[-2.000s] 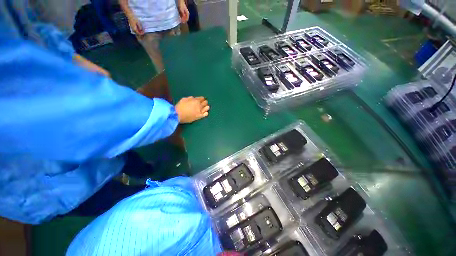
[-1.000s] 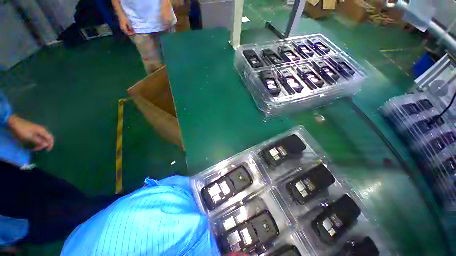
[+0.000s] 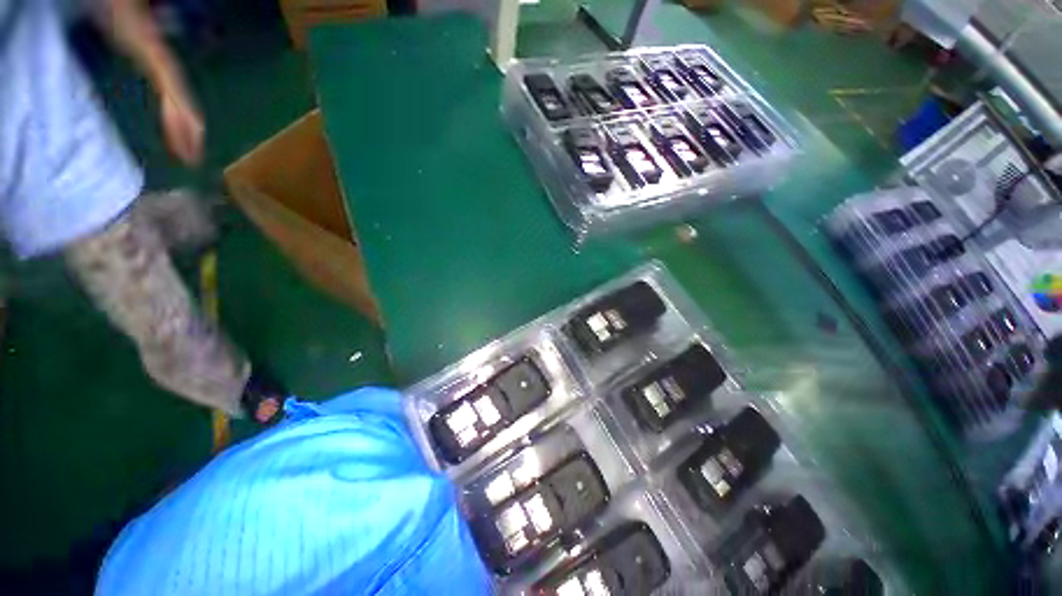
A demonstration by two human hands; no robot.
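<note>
A clear blister tray [image 3: 596, 417] with black phones, one per pocket, lies nearest in front of me on the green bench. The phones lie with their backs up and show silver and white patches; one phone [image 3: 490, 410] is in the upper left pocket. In the pocket below, a phone [image 3: 547, 498] has a second set of white patches showing beside it. My blue left sleeve covers the tray's lower left edge. My left hand is hidden beyond the sleeve or below the picture. My right hand is not in the picture.
Stacked clear trays of phones [image 3: 687, 184] stand at the bench's far end by a metal post. More stacked trays [image 3: 932, 305] are at the right, near a chart with a colour wheel [image 3: 1048, 291]. An open cardboard box [image 3: 305, 215] and a walking person [image 3: 128, 221] are left of the bench.
The view has turned right, so bench and trays sit further left. The near person in blue has left the picture. The person in the light shirt is now nearer, at the left.
</note>
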